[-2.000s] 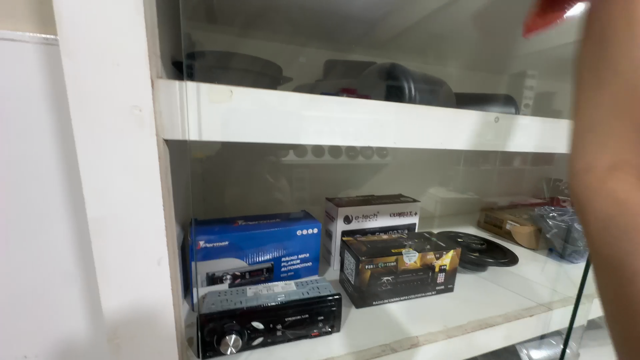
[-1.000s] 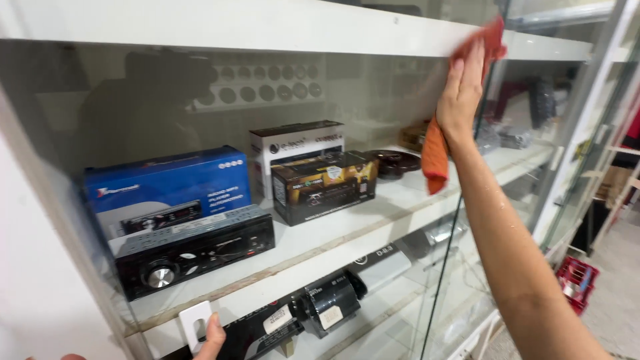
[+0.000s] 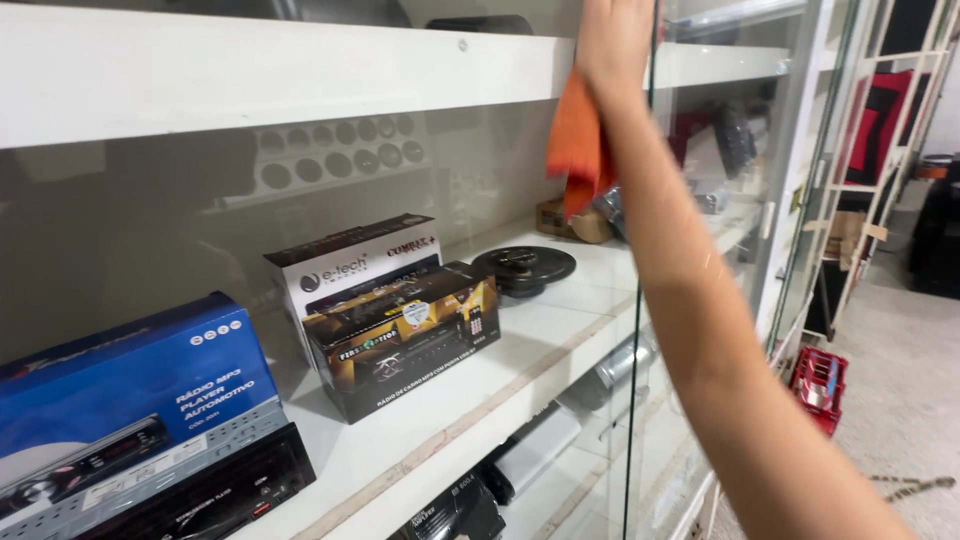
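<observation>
My right hand is raised at the top, shut on an orange cloth that hangs below it by the edge of a glass pane. The top of the hand is cut off by the frame. Down and left of it, a black round car speaker lies on the white shelf. Beside the speaker stand a black and gold car radio box and a white box with a dark top. A blue car radio box is at the left behind a car stereo. My left hand is out of view.
A white upper shelf edge crosses above the boxes. Below are a black amplifier and other packed goods. A small cardboard box lies near the cloth. At the right, a red basket stands on the floor beside a metal rack.
The view has moved closer to the shelf. My left hand, at the bottom edge one second ago, has left the view. My right hand still holds the cloth, now partly beyond the top edge.
</observation>
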